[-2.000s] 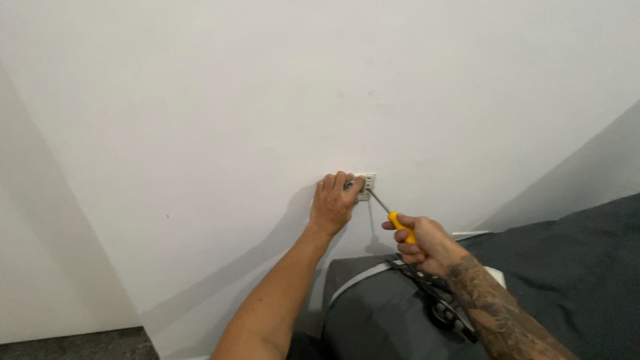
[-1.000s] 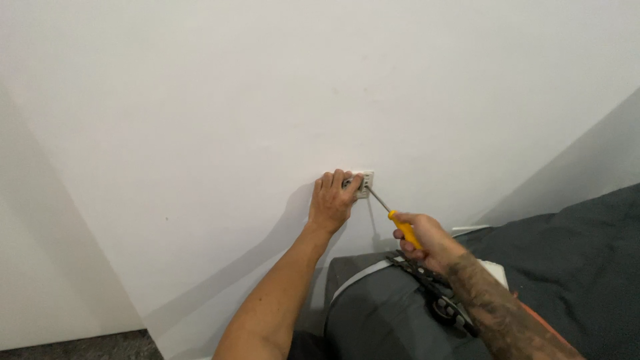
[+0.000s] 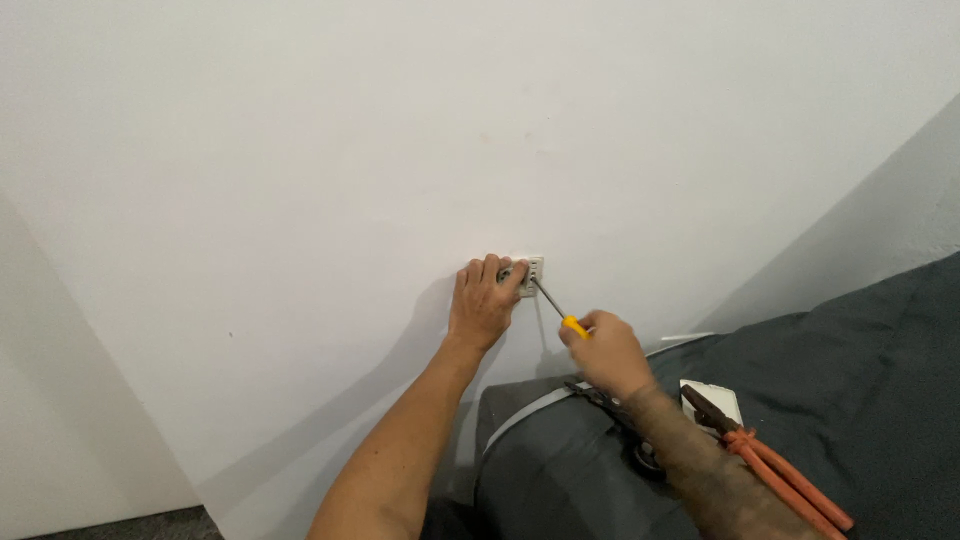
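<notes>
A white wall outlet (image 3: 535,268) sits low on the white wall, its left part covered by fingers. My left hand (image 3: 484,300) presses on the outlet, thumb and fingers over its face and edge. My right hand (image 3: 609,351) grips a screwdriver (image 3: 576,327) by its yellow handle. The metal shaft points up and left, and its tip touches or nearly touches the right part of the outlet. Whether it sits in a screw is too small to tell.
Dark grey fabric (image 3: 795,390) covers a padded surface at lower right. Orange-handled pliers (image 3: 780,480) lie on it, over a white plate (image 3: 716,401). A black strap or cable (image 3: 637,450) lies near my right forearm. White piping (image 3: 517,420) edges the padding. Dark floor (image 3: 165,525) shows at lower left.
My right forearm has shifted, and the orange-handled pliers and white plate are now in fuller view. My left hand stays on the outlet.
</notes>
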